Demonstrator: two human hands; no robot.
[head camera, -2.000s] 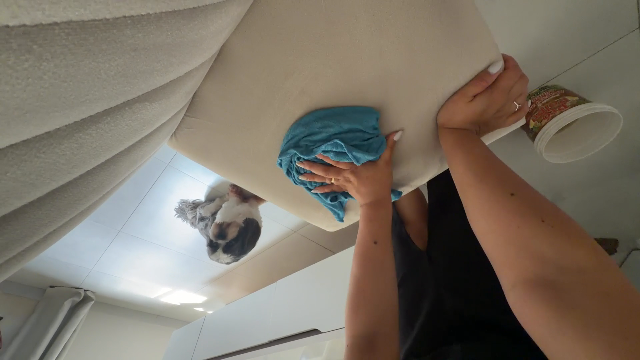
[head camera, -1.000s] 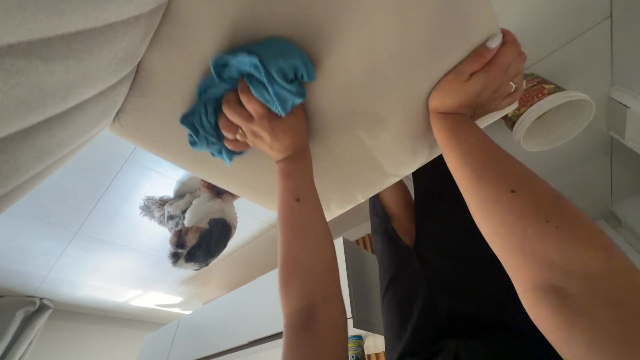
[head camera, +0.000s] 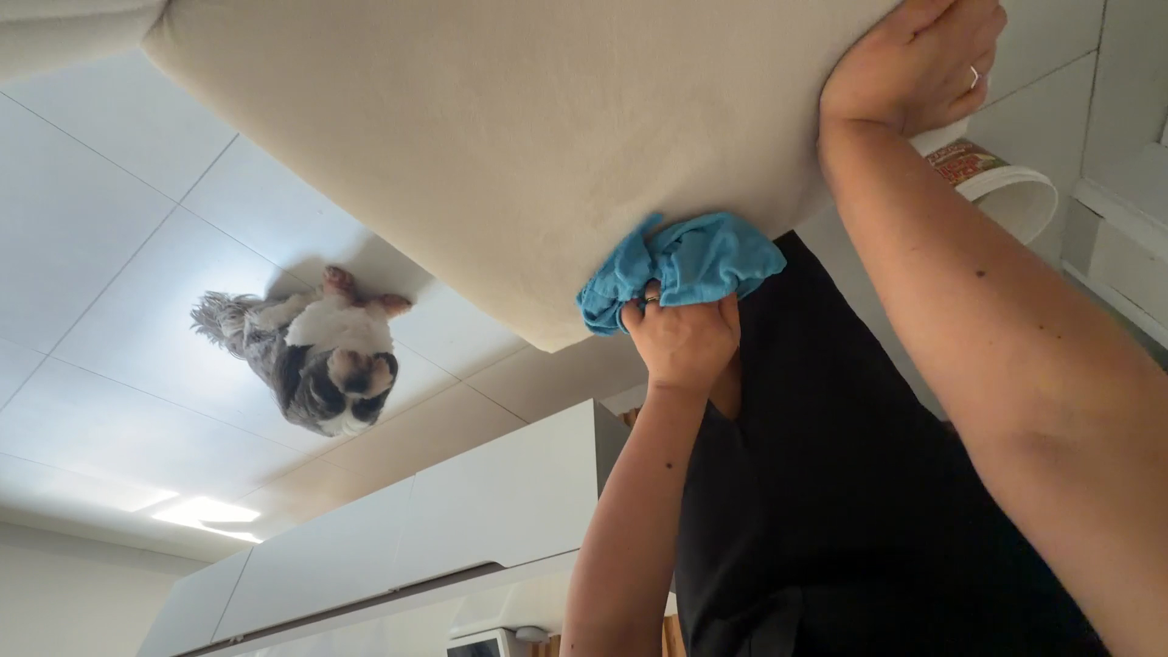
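My left hand is bunched on a teal cloth, pressing it against the lower edge of a beige upholstered seat or cushion. A ring shows on one finger, and the cloth hides the fingertips. At the upper right, my right hand grips the seat's side edge; it wears a thin ring, and its fingertips are partly out of view. Behind my right wrist is a white plastic tub with a printed label, partly hidden by the forearm. The upholstery shows faint darker patches near the cloth.
A grey, white and black dog is on the pale tiled floor at left. Light cabinets run along the bottom, with a small screen device below them. My black clothing is close beneath the seat's edge.
One second ago my left hand held the cloth near the seat's left part; it has moved right to the lower edge. My right hand keeps gripping the side edge. The view has shifted somewhat.
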